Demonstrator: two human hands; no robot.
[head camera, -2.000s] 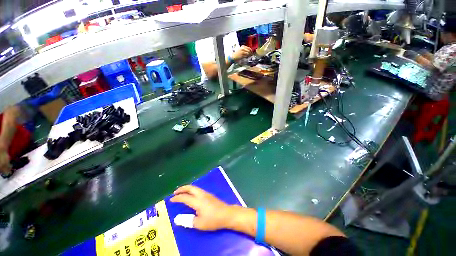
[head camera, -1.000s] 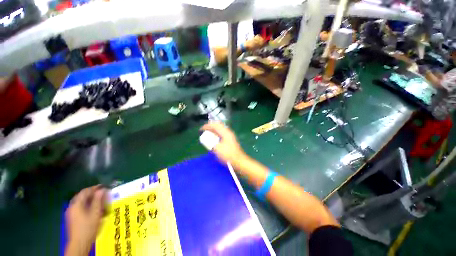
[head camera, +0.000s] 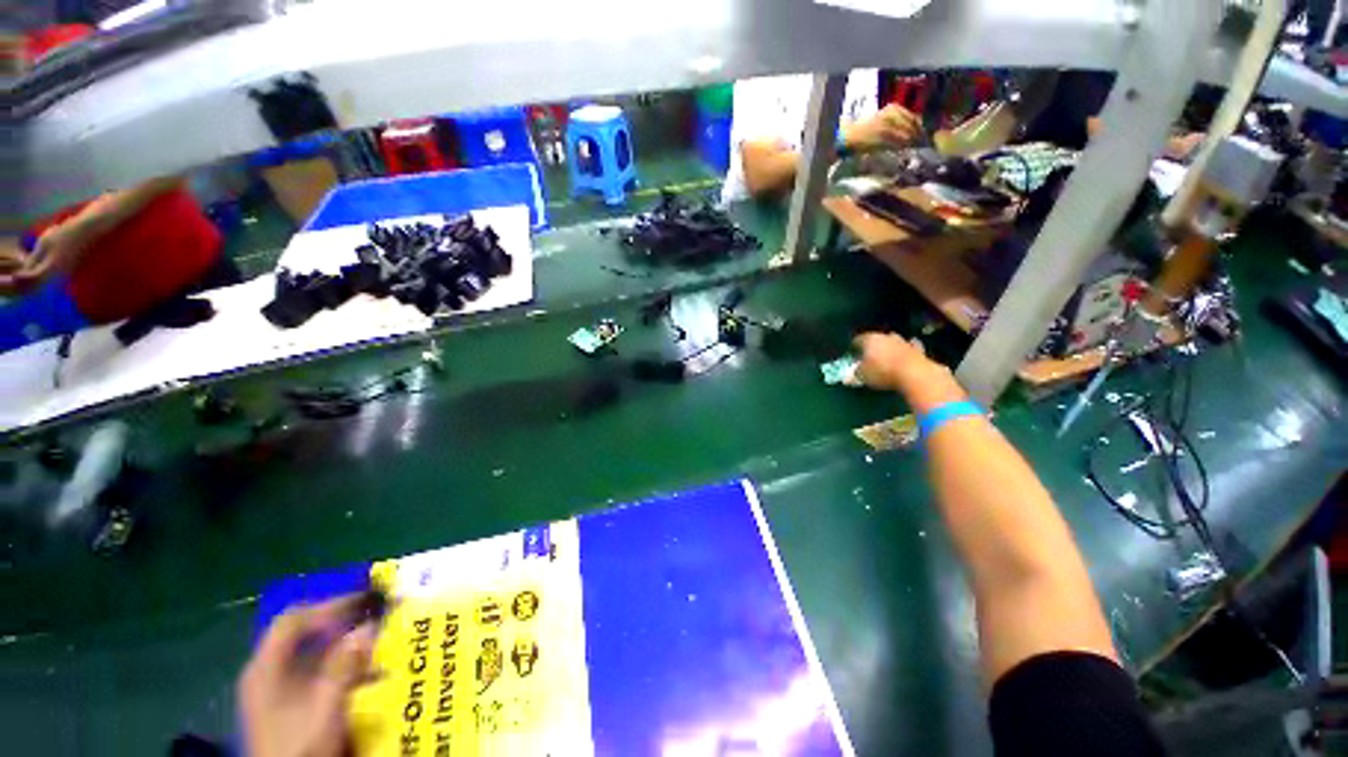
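Observation:
A blue carton sheet (head camera: 688, 614) with a yellow-white printed panel lies in front of me on the green line surface. My left hand (head camera: 311, 673), blurred, is over the panel's left edge, its fingers closed around a small black part (head camera: 373, 599). My right hand (head camera: 892, 360), with a blue wristband, reaches far across the line. Its fingertips are at a small pale green circuit board (head camera: 841, 371) lying on the surface. Whether they grip it is not clear, and the palm side is hidden. Another circuit board (head camera: 596, 337) lies farther left.
A blue tray (head camera: 421, 195) with heaped black parts (head camera: 429, 263) stands across the line. A black cable bundle (head camera: 683, 229) lies beside it. A slanted post (head camera: 1057, 222) rises just right of my right hand, under a white shelf (head camera: 444, 67). People work opposite.
My right hand has moved forward and right, from above the carton's far edge to the small board. My left hand stays by the panel's left edge. The view has swung left.

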